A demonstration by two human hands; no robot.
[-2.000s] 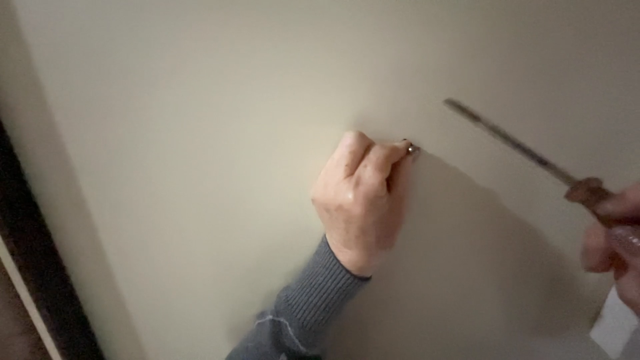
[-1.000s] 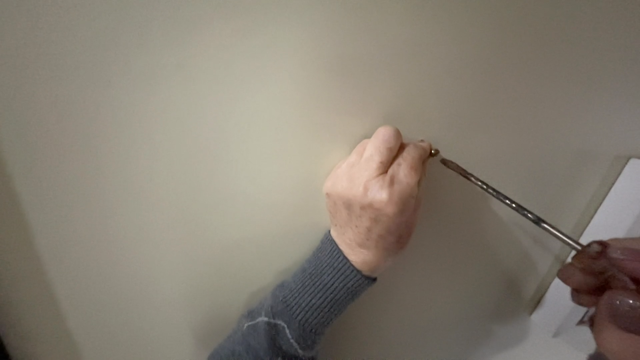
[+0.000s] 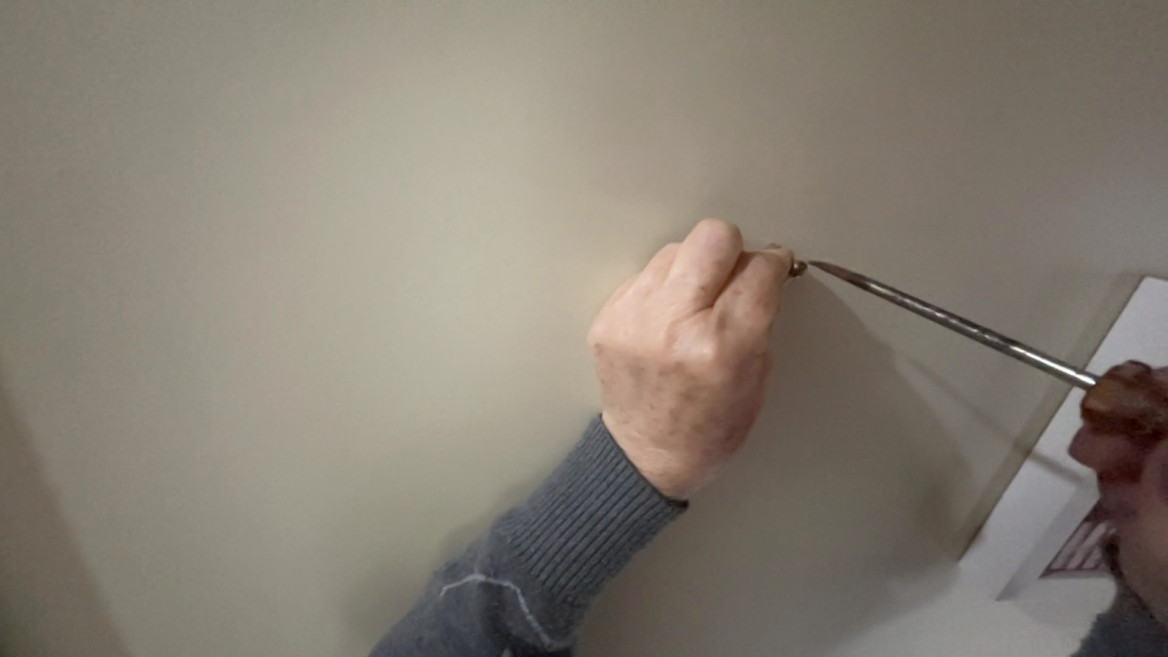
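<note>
My left hand [image 3: 689,356], in a grey ribbed knit cuff, rests against the pale wall [image 3: 365,228] and pinches a small metal screw [image 3: 798,268] between its fingertips. Only the screw's head shows; the rest is hidden by the fingers. At the right edge my right hand [image 3: 1127,465] grips the handle of a screwdriver [image 3: 958,323] with a long metal shaft. The screwdriver's tip lies just right of the screw head; whether they touch cannot be told. The right hand is partly outside the view.
A white panel or frame [image 3: 1031,511], with a dark patterned part in it, lies at the lower right behind my right hand. Shadows of the hand and the screwdriver fall on the wall. The far left edge is darker.
The screwdriver's tip has come from well right of my left hand to close beside the screw head. My left hand keeps its pinch. The view has shifted, and the dark frame at left is gone.
</note>
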